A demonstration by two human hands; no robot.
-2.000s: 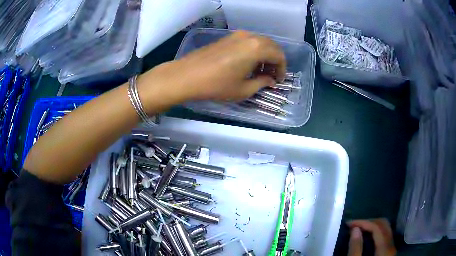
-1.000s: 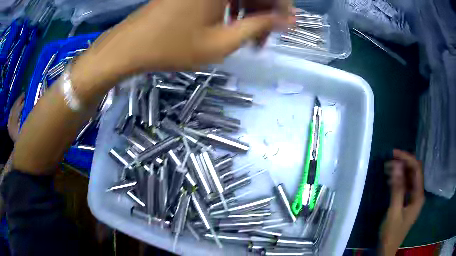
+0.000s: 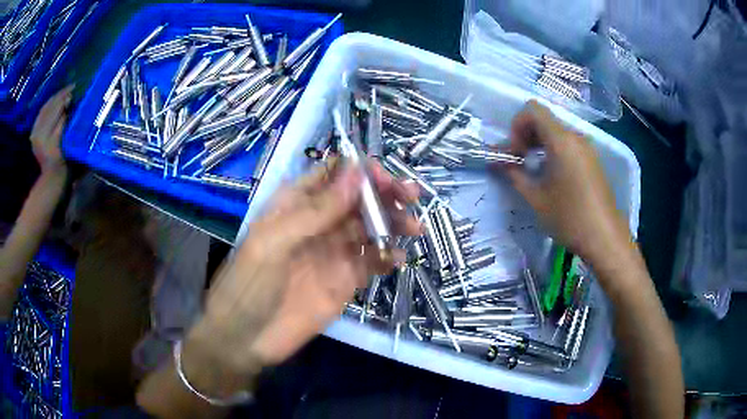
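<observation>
My left hand [image 3: 307, 245], blurred, with a bracelet at the wrist, holds a metal cylinder [image 3: 373, 209] with a thin rod above the left part of the white tray [image 3: 459, 378]. My right hand [image 3: 565, 176] is over the tray's right part, with its fingers closed on another metal cylinder [image 3: 495, 155], its round end by the fingertips. Many cylinders lie heaped in the tray. The green-handled knife [image 3: 557, 278] lies at the tray's right side, below my right hand, partly shaded.
A blue bin [image 3: 82, 147] heaped with cylinders stands left of the tray. Other blue bins show upper left and lower left. Another person's hand [image 3: 51, 131] is at the left. A clear box [image 3: 508, 53] with cylinders stands beyond the tray. Translucent stacks [image 3: 704, 180] stand at right.
My left hand has come back from the clear box to over the tray and now holds a cylinder. My right hand has moved from beside the tray to over it. The view has shifted left.
</observation>
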